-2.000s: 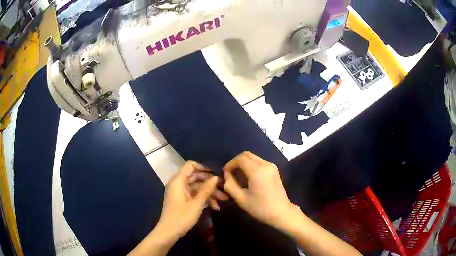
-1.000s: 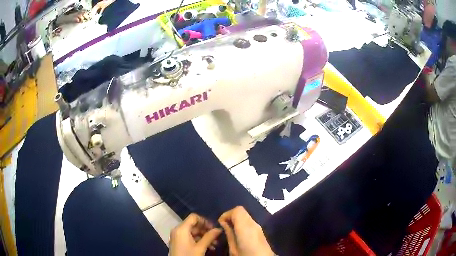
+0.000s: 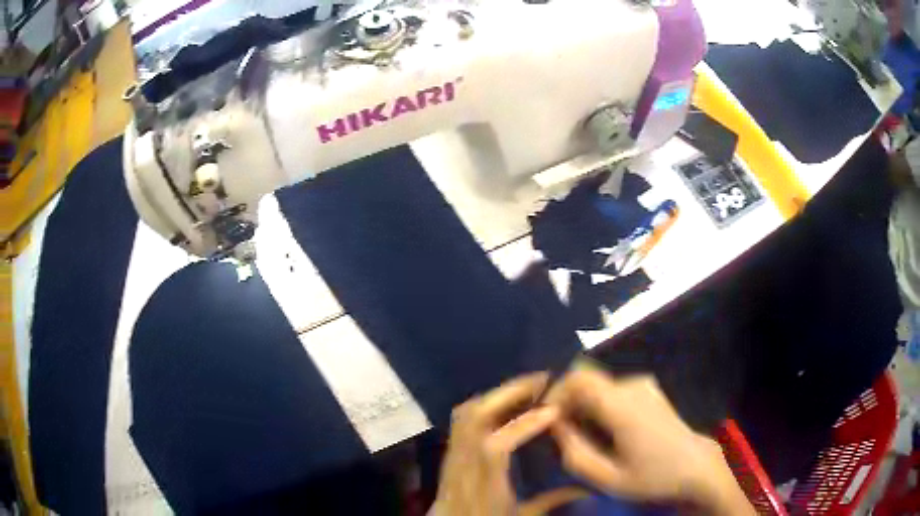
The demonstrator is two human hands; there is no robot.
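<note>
My left hand (image 3: 494,448) and my right hand (image 3: 625,433) are close together at the bottom centre, fingers pinching the edge of dark navy cloth. The right hand is blurred. The second navy panel (image 3: 404,262) runs from under the machine arm down to my hands. The curved-end navy panel (image 3: 222,373) lies with its rounded end at the presser foot (image 3: 245,264), on the left. The white sewing machine (image 3: 454,91) with "HIKARI" lettering stands across the back.
A long navy piece (image 3: 76,323) lies along the left table edge. Fabric scraps (image 3: 580,232), orange-and-blue snips (image 3: 646,237) and a small compartment tray (image 3: 721,188) lie right. Dark cloth (image 3: 777,282) hangs over the right edge above a red basket (image 3: 852,454).
My hands have moved right and apart from their earlier spot, lifting a bit of navy cloth edge between them. The camera view has tilted down again.
</note>
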